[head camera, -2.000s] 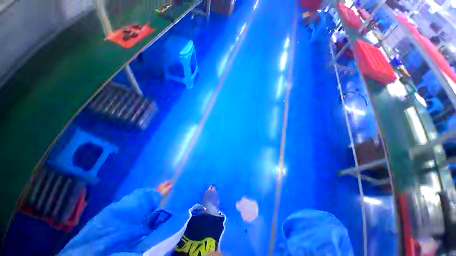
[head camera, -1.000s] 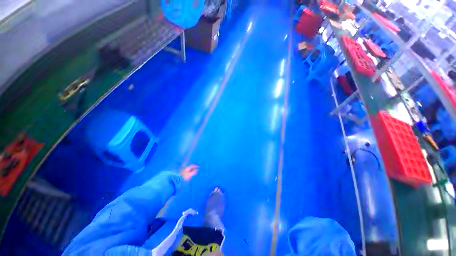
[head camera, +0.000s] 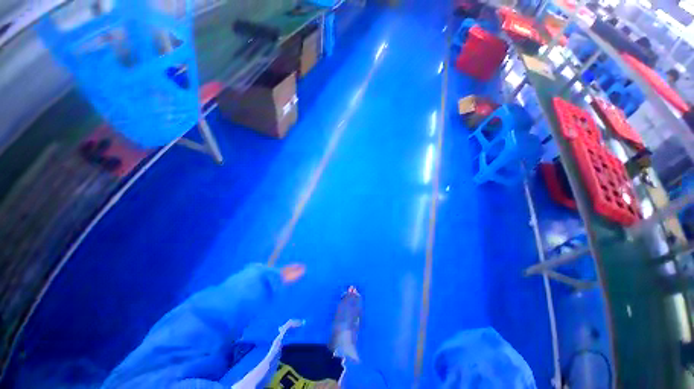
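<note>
My left hand (head camera: 292, 273) shows small and blurred at the end of a blue sleeve, low and left of centre, over the blue floor. Nothing shows in it, but its fingers are too blurred to read. My right sleeve (head camera: 485, 360) shows at the bottom right; the right hand itself is not visible. Nearest in front is the glossy blue floor aisle (head camera: 365, 190) between two taped lines. One of my feet (head camera: 348, 317) shows at the bottom centre.
At left, a blue stool (head camera: 144, 83) stands at bench height, with a cardboard carton (head camera: 262, 104) beyond it. At right, red compartment trays (head camera: 609, 182) lie on a green bench (head camera: 635, 304). A blue stool (head camera: 498, 148) and a red crate (head camera: 481, 53) stand beside the aisle.
The benches, stools, carton and red trays have shifted towards me as the view moves forward along the aisle. My left hand stays low in front, slightly lower than one second ago.
</note>
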